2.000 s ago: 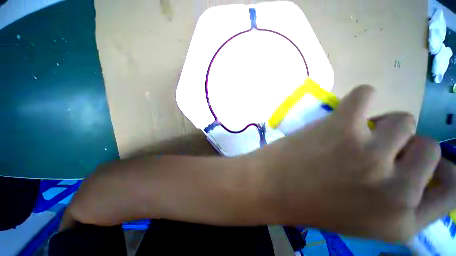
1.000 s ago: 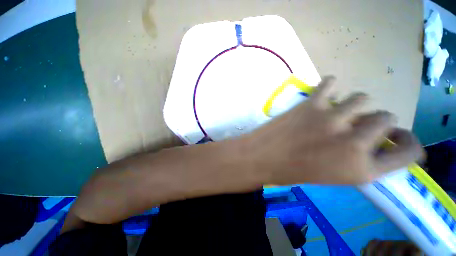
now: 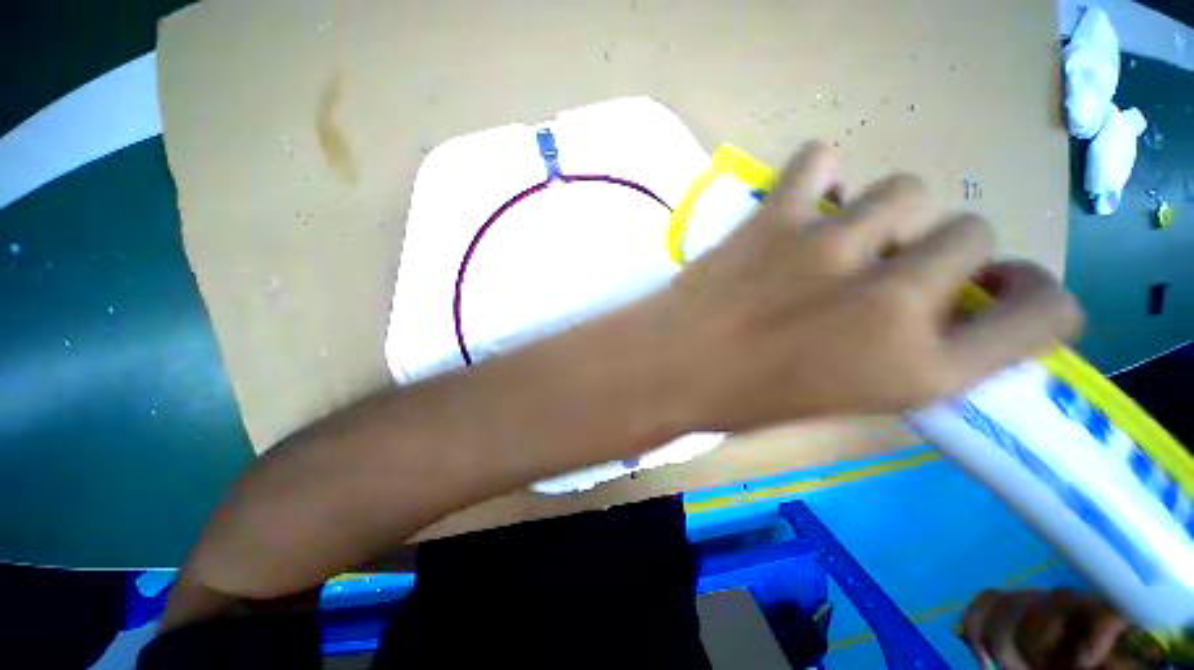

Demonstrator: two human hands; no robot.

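My left hand point(image 3: 871, 295) reaches across from the lower left and is wrapped around the front part of the yellow caulking gun point(image 3: 1113, 393) with its white and blue cartridge point(image 3: 1048, 484). My right hand point(image 3: 1048, 635) is at the lower right edge, partly cut off, at the gun's rear. The gun's yellow front ring point(image 3: 681, 223) is over the white panel point(image 3: 426, 262). The nozzle cannot be made out against the panel. A dark red wire loop point(image 3: 461, 282) lies on the panel, with a grey-blue tab point(image 3: 547, 151) at the top. My forearm hides the panel's lower middle.
The panel lies on a stained cardboard sheet point(image 3: 282, 236) over the green bench point(image 3: 92, 353). Crumpled white lumps point(image 3: 1113, 160) lie at the right edge, near a small dark piece point(image 3: 1156, 299). A blue frame point(image 3: 864, 589) stands below the bench edge, above the blue floor point(image 3: 917, 524).
The panel and cardboard appear lower and further left in the picture. The gun's front has shifted slightly left and up, and the right hand has come into view at the lower right.
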